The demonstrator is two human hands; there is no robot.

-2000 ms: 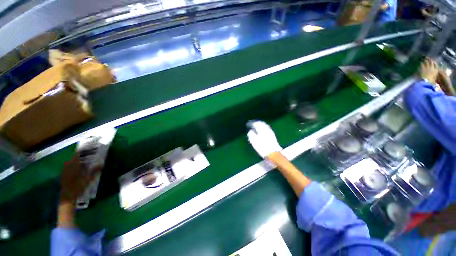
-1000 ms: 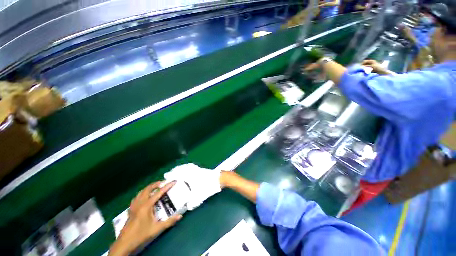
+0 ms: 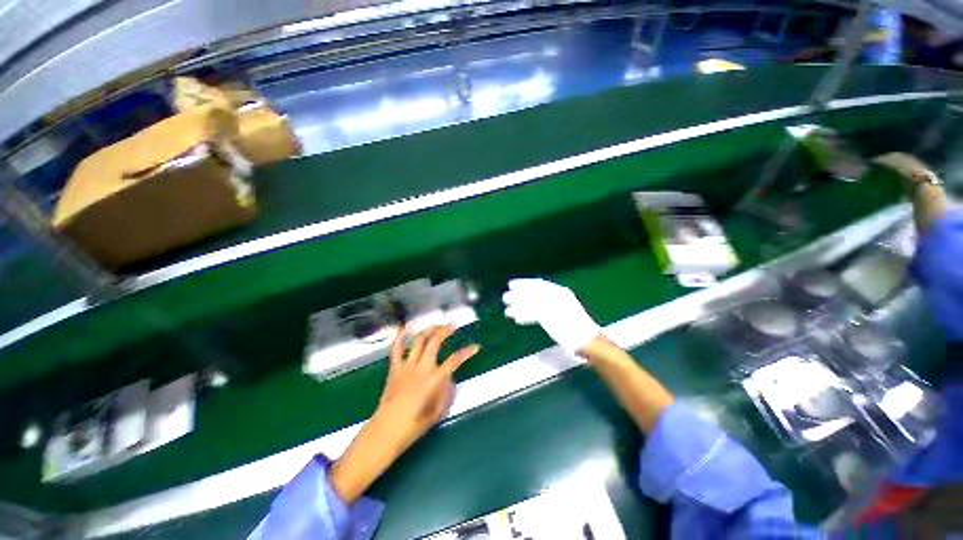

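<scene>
A white and grey retail box (image 3: 364,329) with a dark round picture lies on the green conveyor belt (image 3: 264,396), its open end flap pointing right. My left hand (image 3: 420,385) is bare, with its fingers spread at the box's near right edge; it holds nothing that I can see. My right hand (image 3: 549,311), in a white glove, is over the belt to the right of the box, apart from it. It holds nothing visible; its fingers are blurred, partly curled.
Another retail box (image 3: 121,427) lies at the belt's left. A green-sided box (image 3: 686,237) lies to the right. Clear blister trays (image 3: 808,396) cover the right worktop. A printed white piece (image 3: 560,517) is nearest me. Brown cartons (image 3: 158,195) stand back left. A coworker's arm (image 3: 929,211) reaches in at right.
Both hands had been together on a box near the belt's near rail. Now they are apart, and the box lies on the belt, released. The view has swung right-to-left, showing more of the cartons.
</scene>
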